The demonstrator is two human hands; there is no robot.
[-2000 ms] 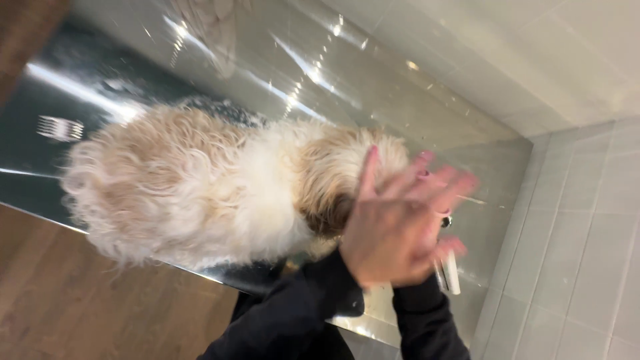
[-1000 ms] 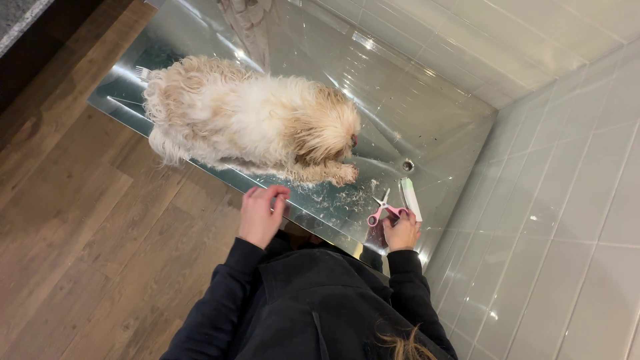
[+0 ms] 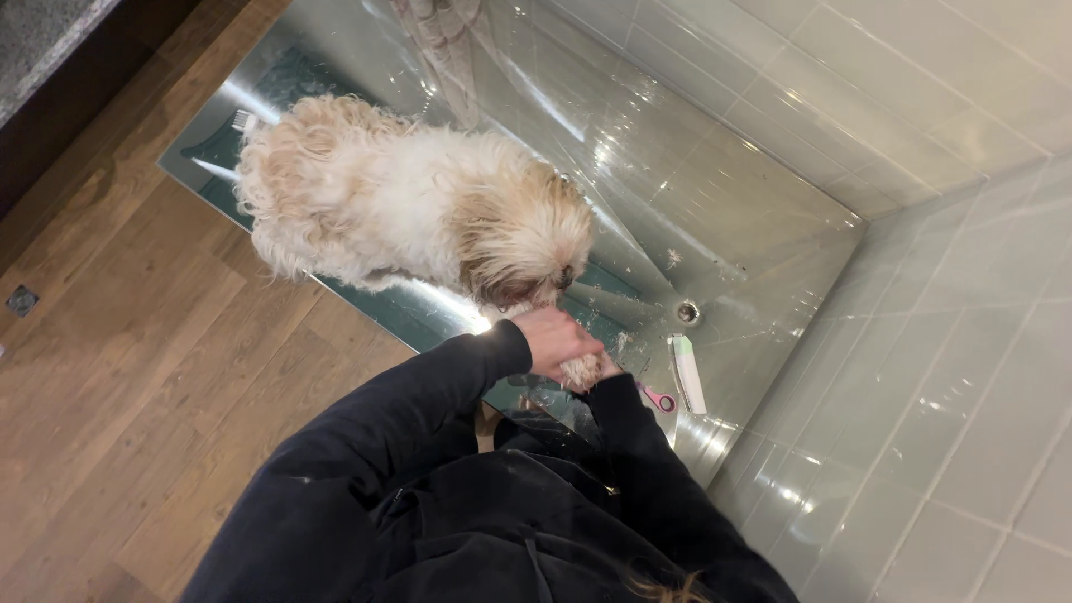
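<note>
A long-haired cream and tan dog stands on a shiny metal surface, its head lowered toward my hands. My left hand is closed around the dog's outstretched front leg, and the furry paw shows below my fingers. Close against that paw is my right hand, mostly hidden behind it and the dark sleeve; its hold cannot be made out. Pink-handled scissors lie right of my right wrist, partly covered. A white comb-like tool with a green end lies beside them.
The metal basin has a round drain and scattered hair clippings. A small white comb lies behind the dog. Tiled walls border the basin at right and back. Wood floor lies below its front edge.
My right hand has left the pink scissors and come in beside the dog's paw. My left hand has moved right and taken hold of the front leg. The dog's head has lowered.
</note>
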